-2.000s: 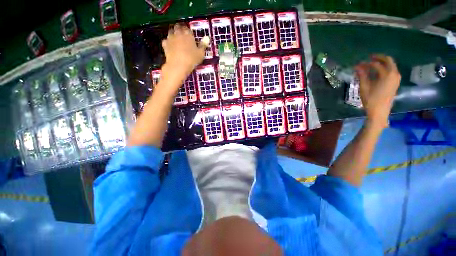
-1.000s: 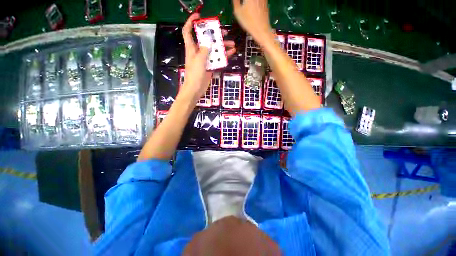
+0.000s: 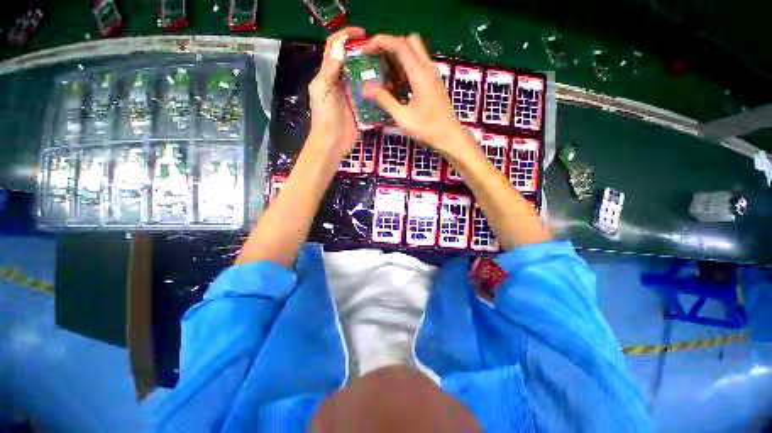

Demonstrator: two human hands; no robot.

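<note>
A part-assembled phone [image 3: 367,83] with a red rim and green board showing is held over the upper left of the black tray. My left hand [image 3: 332,101] grips it along its left side, with a small white cover on a fingertip. My right hand [image 3: 421,97] is at its right side, thumb on the board face; the fingers partly hide the phone. The black blister tray [image 3: 296,93] holds rows of red-rimmed front housings [image 3: 422,217]. My right arm covers some of them.
A clear blister tray [image 3: 144,150] with boards lies at left. A loose board [image 3: 577,173] and keypads [image 3: 609,211] lie at right. Several units, one a red-rimmed phone [image 3: 242,12], lie along the green line at the top. A brown carton [image 3: 140,313] stands below left; red parts [image 3: 487,276] show below the tray.
My right hand has come back from the line onto the phone. The phone in my left hand has turned from its white face to its green board side.
</note>
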